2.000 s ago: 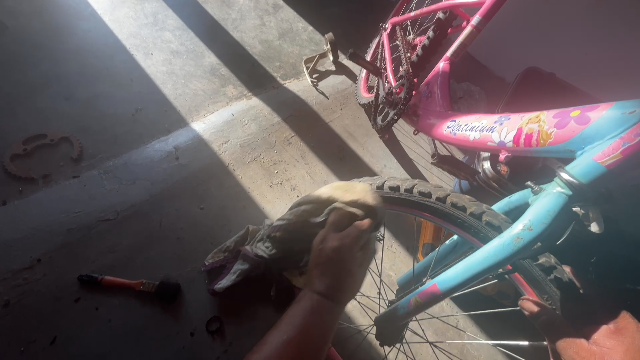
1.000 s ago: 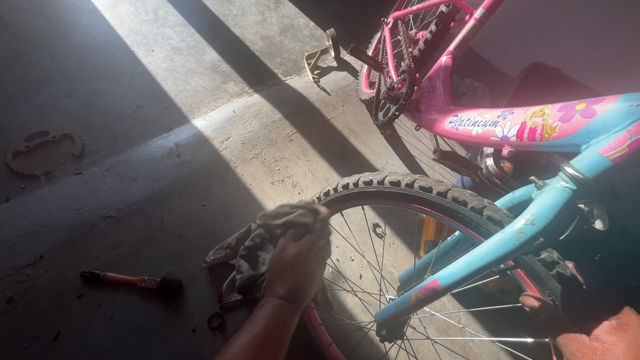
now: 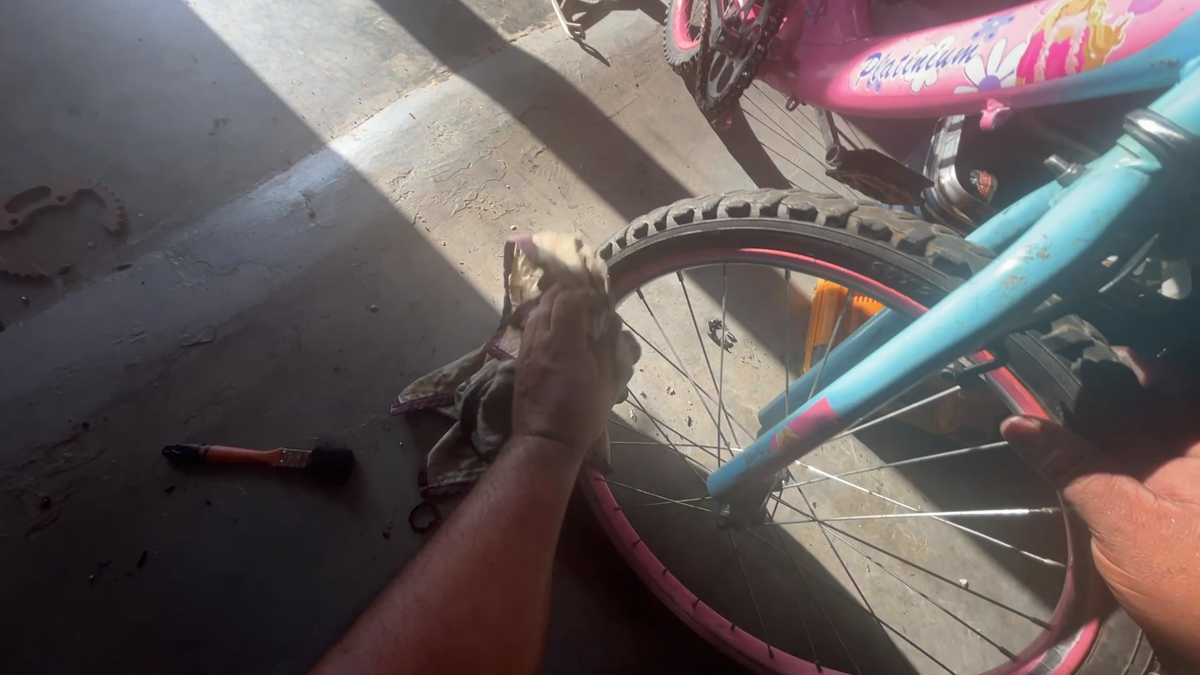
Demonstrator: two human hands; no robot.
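Observation:
My left hand (image 3: 567,375) grips a bunched, stained cloth (image 3: 553,261) against the left side of the bicycle's front wheel, wrapped over the knobby tyre (image 3: 787,208) there. Loose folds of the cloth hang to the left of the hand. At the right edge my right hand (image 3: 1106,487) is around the rim and tyre, thumb on the pink rim (image 3: 1022,396), its fingers mostly hidden behind the wheel. Between the hands the light-blue fork (image 3: 937,328) runs down to the hub (image 3: 741,502), with thin metal spokes around it.
A brush with an orange handle (image 3: 239,456) lies on the concrete floor at left, near a small dark ring (image 3: 424,517). A toothed metal piece (image 3: 66,208) is farther left. Behind the wheel are an orange object (image 3: 830,314), a pedal (image 3: 872,173) and the pink frame (image 3: 844,75).
My left hand with the cloth has moved from the top of the tyre down to its left side. My right hand stays at the wheel's right side. The view has shifted slightly.

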